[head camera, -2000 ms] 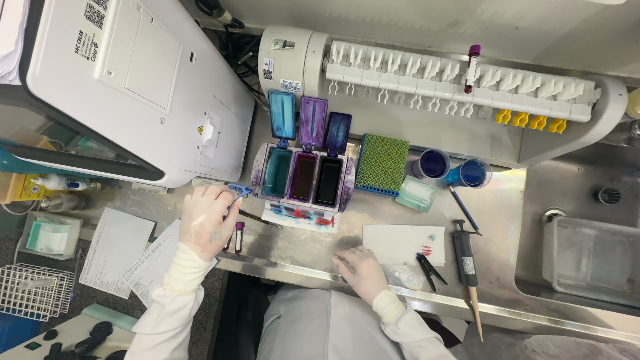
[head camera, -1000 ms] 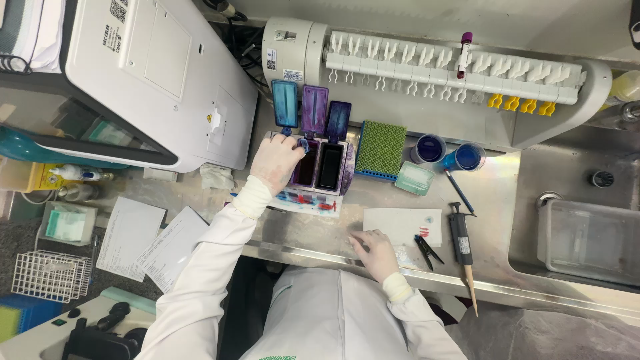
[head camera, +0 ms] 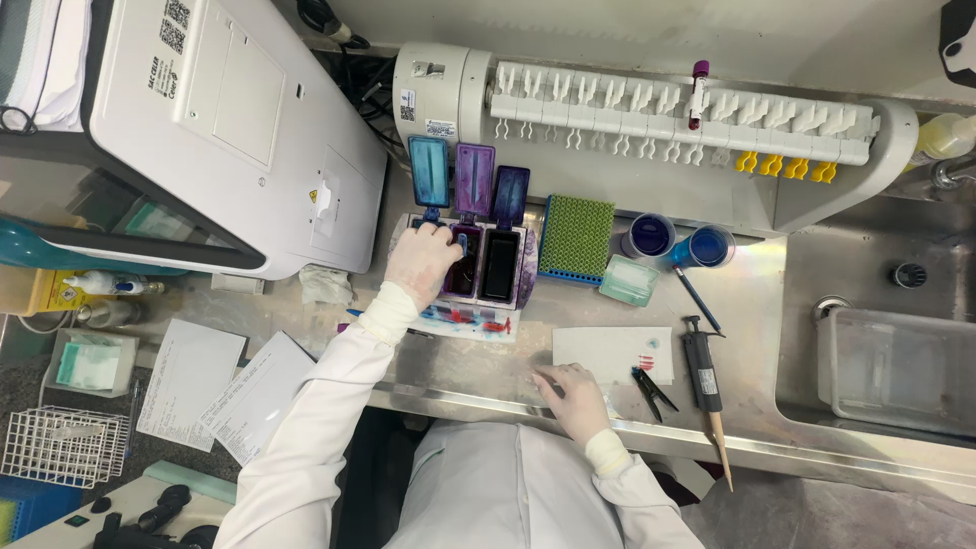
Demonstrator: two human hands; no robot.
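Observation:
My gloved left hand (head camera: 424, 263) is over the leftmost well of a three-well staining station, its fingers bent around a small blue thing (head camera: 462, 244) at the edge of the middle well. What it is cannot be made out. The middle staining well (head camera: 460, 278) holds dark red liquid, the right staining well (head camera: 499, 267) a near-black one. Their blue, purple and dark lids (head camera: 474, 179) stand raised behind. Stained paper (head camera: 476, 324) lies in front. My gloved right hand (head camera: 572, 400) rests near the bench edge, fingers curled, below a white paper (head camera: 610, 354) with red marks; whether it holds anything is unclear.
A tube mixer (head camera: 679, 114) with one purple-capped tube (head camera: 698, 95) spans the back. A green tube rack (head camera: 577, 236), two cups of blue liquid (head camera: 650, 235), a micropipette (head camera: 701, 366) and black tweezers or clip (head camera: 653, 393) lie rightward, before the sink basin (head camera: 892, 229). A large analyzer (head camera: 305, 152) and printed sheets (head camera: 187, 381) are left.
My left hand has moved from the bench left of the staining station to over its wells. My right hand stays near the bench edge.

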